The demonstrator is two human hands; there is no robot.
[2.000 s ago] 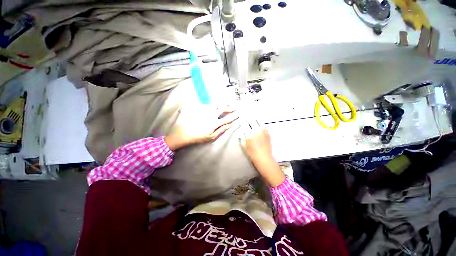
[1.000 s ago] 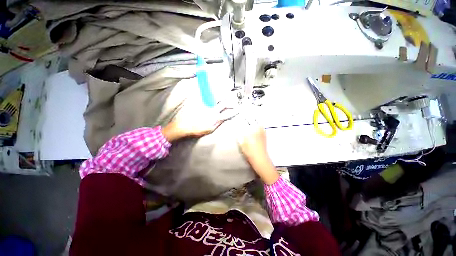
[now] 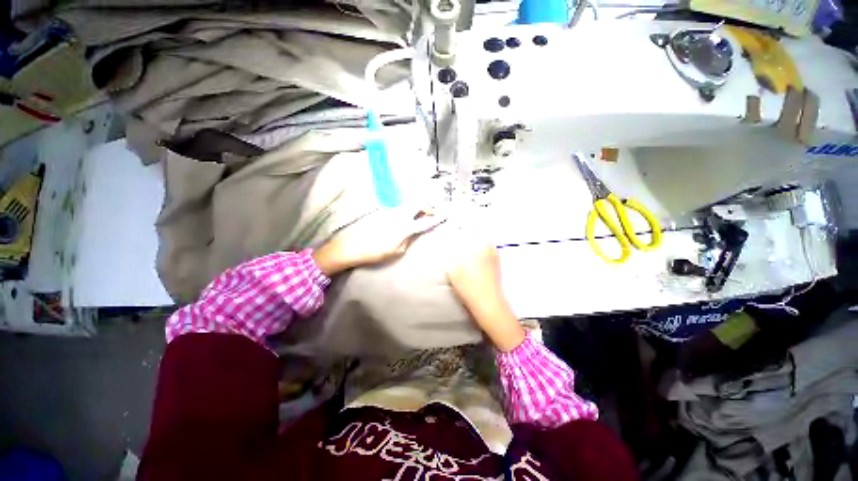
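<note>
A khaki garment piece point(image 3: 395, 305) lies on the white machine bed and hangs towards my lap. My left hand point(image 3: 381, 240) rests on it left of the needle, fingers drawn together near the presser foot point(image 3: 452, 188). My right hand point(image 3: 477, 272) is at the cloth's right edge just in front of the foot; glare washes out its fingertips, so its grip cannot be told. A bright blue strip point(image 3: 382, 173) hangs left of the needle bar, over the cloth.
Yellow-handled scissors point(image 3: 621, 228) lie right of the needle. A black metal mechanism point(image 3: 722, 254) is at the bed's right end. A khaki heap point(image 3: 235, 56) lies behind left, another point(image 3: 781, 404) low right. A white sheet point(image 3: 120, 225) is at left.
My left hand's fingers have drawn closer together by the foot. The cloth's near edge has shifted slightly up towards the needle. My right hand has hardly moved.
</note>
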